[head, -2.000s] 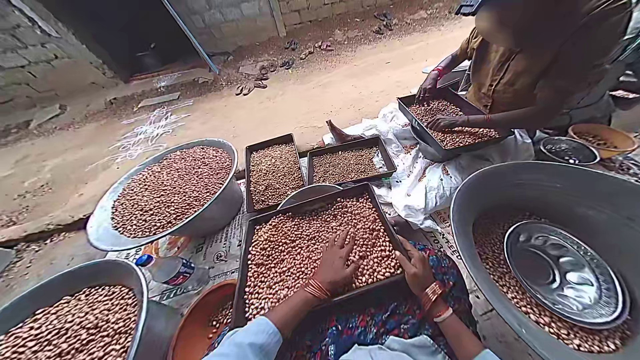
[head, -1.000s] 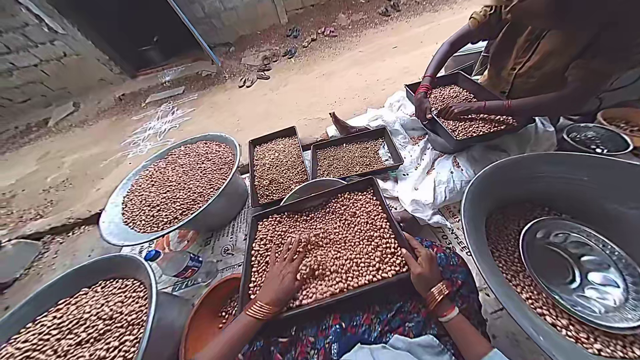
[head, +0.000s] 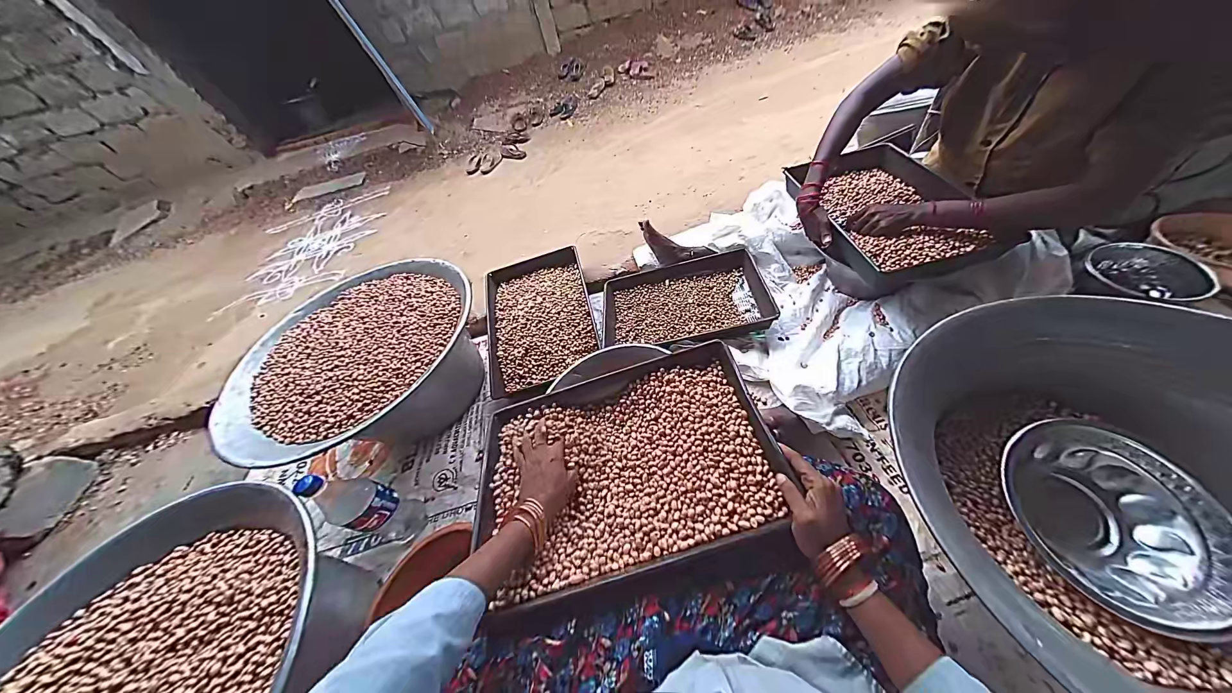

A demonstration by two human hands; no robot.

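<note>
A dark rectangular tray (head: 760, 423) full of light brown nuts, which look like shelled peanuts, rests on my lap over a patterned cloth. My left hand (head: 545, 472) lies on the nuts (head: 664, 481) near the tray's left side, palm down with fingers spread, its fingertips partly among them. My right hand (head: 816, 508) grips the tray's right rim, thumb on the edge and fingers partly hidden. Beyond the tray's far edge, the rim of a round metal bowl (head: 608, 362) shows. Two smaller dark trays of nuts, one upright in view (head: 493, 327) and one crosswise (head: 765, 289), lie just past it.
Large metal tubs of nuts stand at left (head: 470, 356), lower left (head: 306, 577) and right (head: 910, 385), the last holding a shiny metal plate (head: 1107, 529). A plastic bottle (head: 356, 502) lies near an orange bowl (head: 414, 568). Across a white sack (head: 828, 356), a person handles another tray (head: 905, 159).
My left hand has moved left across the nuts from the tray's middle. My right hand stays at the right rim. The other person's hands have shifted within and around their tray.
</note>
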